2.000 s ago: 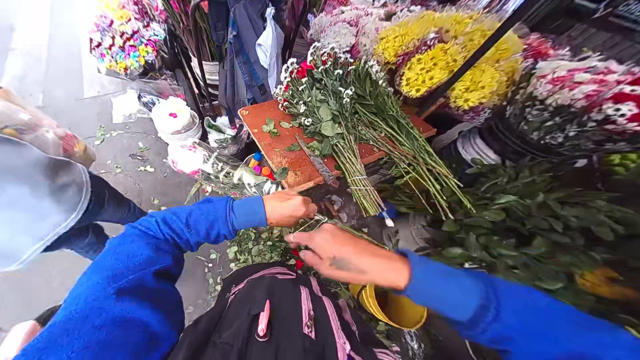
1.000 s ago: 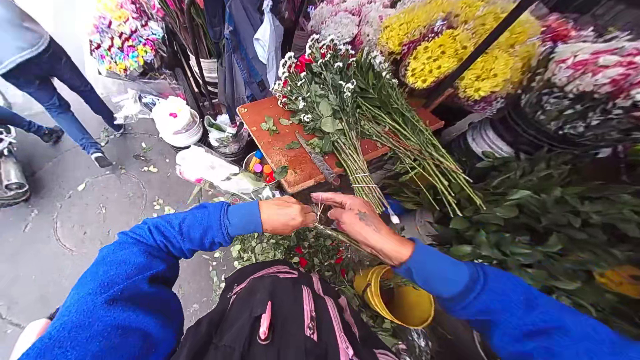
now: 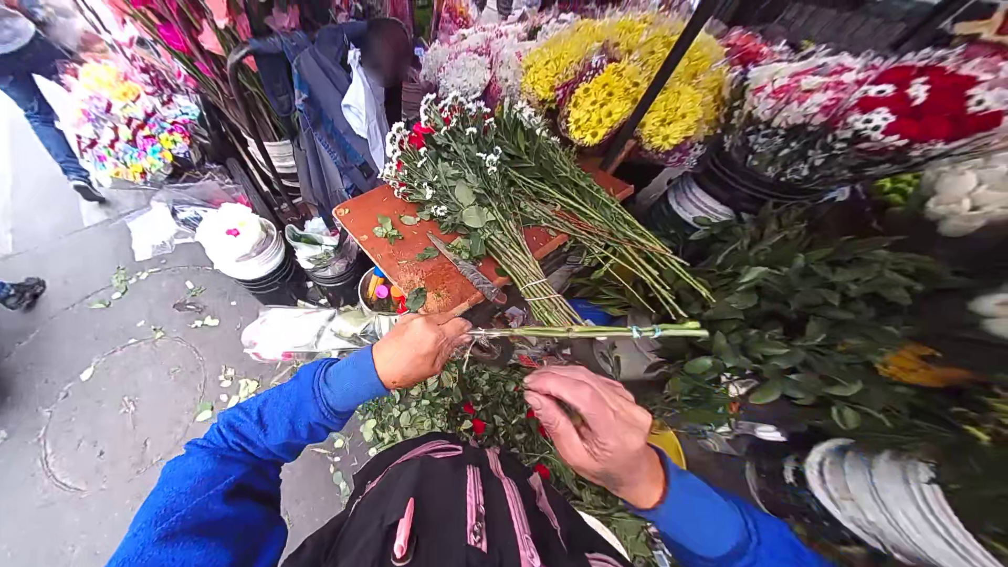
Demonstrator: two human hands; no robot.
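Observation:
My left hand [image 3: 421,346] is closed around thin green flower stems [image 3: 591,331] that point right, bound near their cut ends with a bluish tie. Below the stems is my right hand [image 3: 591,421], its fingers curled; whether it holds a thin strand is unclear. Behind them, an orange-brown board [image 3: 386,240] carries a knife [image 3: 468,269] with a stained blade. A bundle of white-flowered stems [image 3: 520,256], banded near its ends, lies across the board, with looser stems [image 3: 622,228] to its right.
Yellow flowers [image 3: 622,87] and red and white bunches [image 3: 898,102] stand behind. Dense leafy foliage [image 3: 811,299] is at the right. White buckets [image 3: 244,244] are left of the board. Rose stems and leaves lie below my hands. A person walks at far left.
My hands were together a second ago; now they are apart, my right hand lower and to the right. The bound stems now extend rightward in plain view. The walking person has moved farther away.

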